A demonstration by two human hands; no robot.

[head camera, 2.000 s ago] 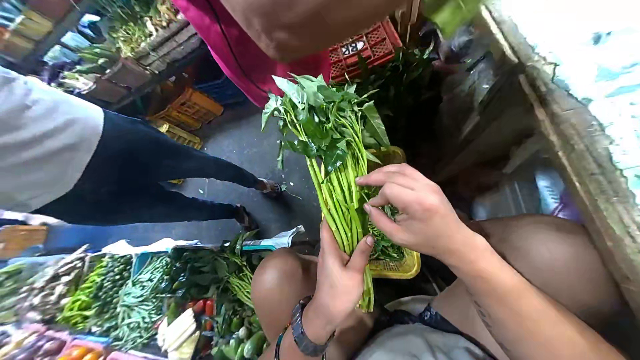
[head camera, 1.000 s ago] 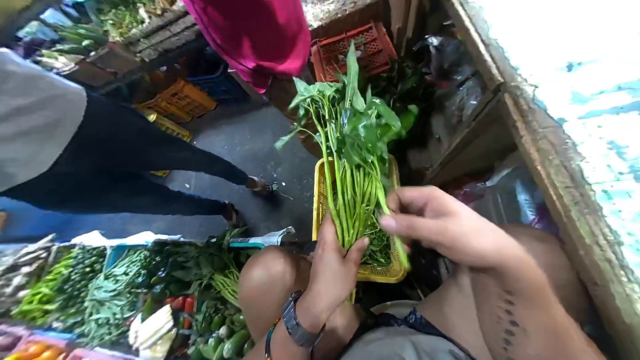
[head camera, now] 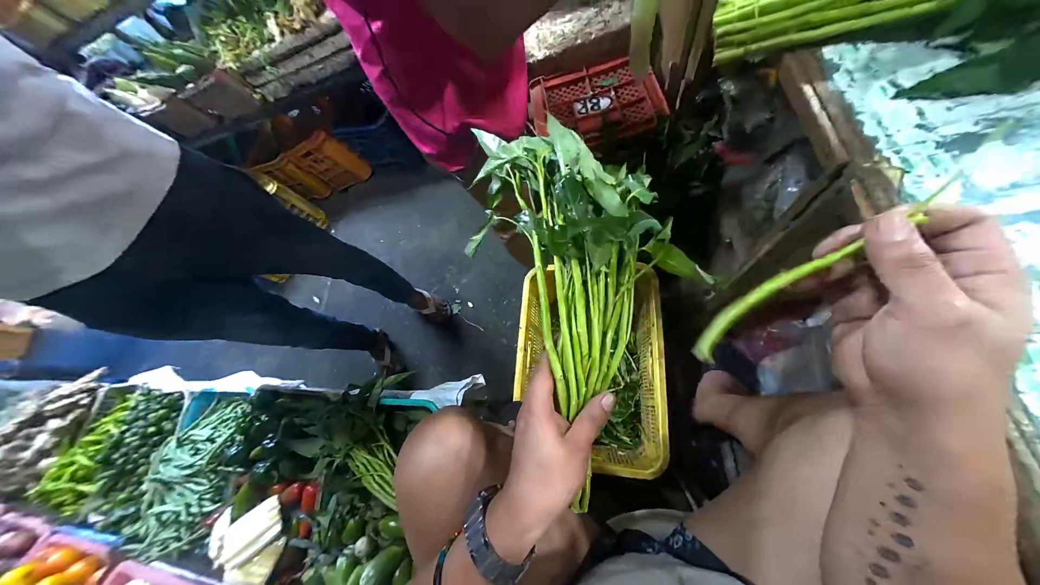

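My left hand, with a dark watch on its wrist, is closed around a bunch of leafy green water spinach. The leaves point away from me, and a few stem ends stick out below the fist. Beneath the bunch stands a yellow plastic basket with green trimmings inside. At the right, my right hand pinches a single cut green stem between thumb and fingers, apart from the bunch. The stem's thicker end points down and left.
Vegetable trays with green beans and peppers lie at lower left. A person in dark trousers stands left; another in pink clothing is ahead. Beyond the basket is a red crate. More stems lie on the right-hand table.
My right hand has moved from beside the bunch out to the right, with a single stem in its fingers. My left hand still holds the bunch over the basket.
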